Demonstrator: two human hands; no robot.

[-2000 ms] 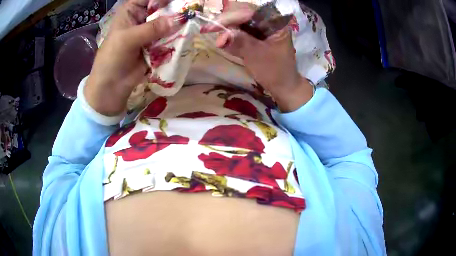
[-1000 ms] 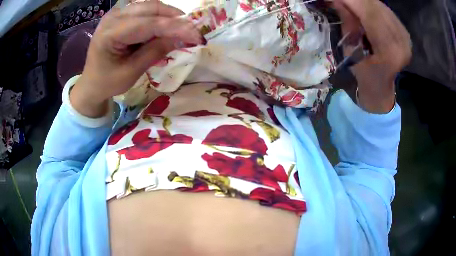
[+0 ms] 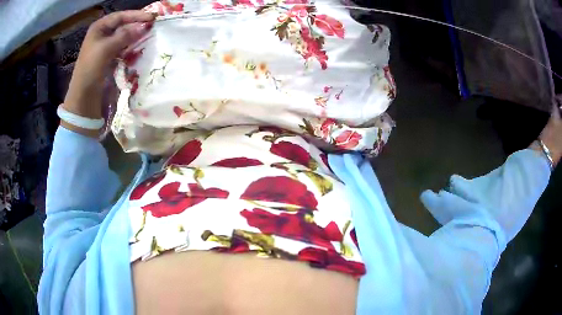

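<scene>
The floral garment piece [image 3: 246, 74], cream-white with small red-pink flower clusters, lies bunched over the lap. My left hand [image 3: 117, 37] pinches its upper left edge between thumb and fingers. A fine pale sewing thread [image 3: 456, 26] runs from near that pinch along the top of the cloth and out to the far right. My right hand [image 3: 551, 132] is at the right picture edge, mostly cut off, at the thread's far end. Its fingertips are out of view. No needle or scissors can be made out.
A dark grey-brown sheet with a blue edge [image 3: 502, 52] hangs at the upper right. Dark items [image 3: 9, 175] are at the left. A light blue cloth edge [image 3: 37, 21] is in the upper left corner. The floor is dark green.
My right hand has moved far right, drawing the thread out long. My left hand has moved left and up with the cloth edge, and the garment is spread wider.
</scene>
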